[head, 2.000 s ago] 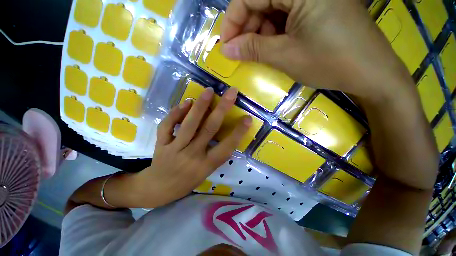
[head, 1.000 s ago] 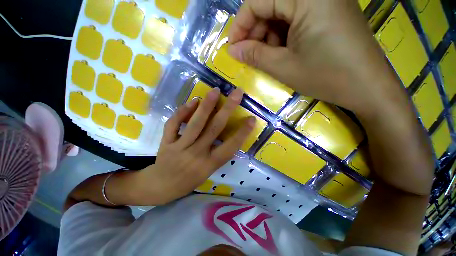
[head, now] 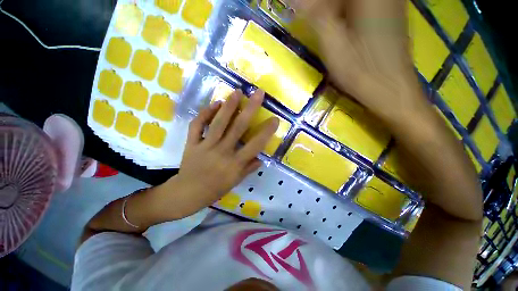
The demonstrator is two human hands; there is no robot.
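A clear blister tray (head: 296, 122) holds yellow flat rectangular parts, one per pocket. One yellow part (head: 278, 62) lies uncovered by hands in the upper pocket. My left hand (head: 227, 142) rests with fingers spread on the tray and on the yellow part below that one. My right hand (head: 335, 34) is blurred above the tray's top pockets; whether its fingers hold anything cannot be seen. A white sticker sheet (head: 306, 207) with dark marks and a few yellow pieces lies under the tray's near edge.
A stack of white sheets with yellow rounded squares (head: 135, 94) lies at left. A pink fan (head: 25, 182) is at lower left, a white cable (head: 42, 40) at upper left. Another filled tray (head: 454, 62) lies at right, with a red object (head: 105, 171) near the fan.
My right hand has left the upper yellow part and moved up over the top pockets. My left hand stays on the tray. The view has shifted slightly.
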